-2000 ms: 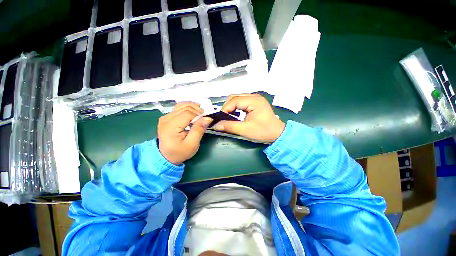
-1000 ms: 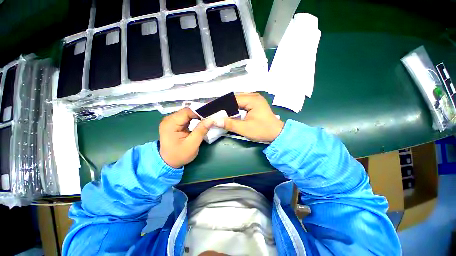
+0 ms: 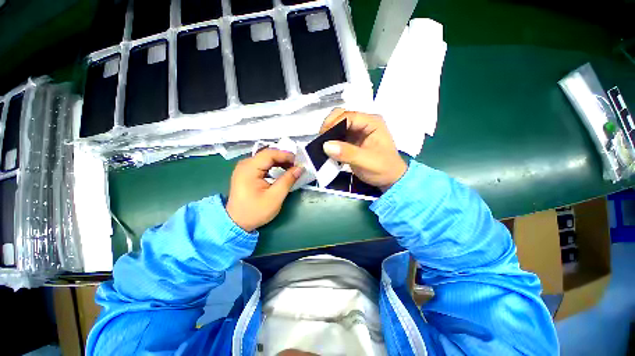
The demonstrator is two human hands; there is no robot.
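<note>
A thin black adhesive piece (image 3: 322, 147) is held up and tilted in my right hand (image 3: 372, 149), pinched between thumb and fingers. My left hand (image 3: 259, 189) pinches the crumpled white release liner (image 3: 301, 174) just left of the black piece. The liner reaches the lower edge of the black piece; whether they are still stuck together I cannot tell. A strip with more black pieces (image 3: 340, 182) lies on the green bench, partly hidden under my right hand. Black phone cases (image 3: 202, 69) sit in the pockets of a blister tray (image 3: 233, 115) beyond my hands.
A pile of plain white sheets (image 3: 412, 80) lies right of the tray. Clear stacked trays (image 3: 50, 181) stand at far left. A clear plastic bag with small parts (image 3: 597, 122) lies on the green bench (image 3: 501, 125) at right. A brown carton (image 3: 536, 247) is below the bench.
My right hand has moved up and right with the black piece, turning it. My hands are farther apart, with white liner stretched between them. More of the strip beneath is visible.
</note>
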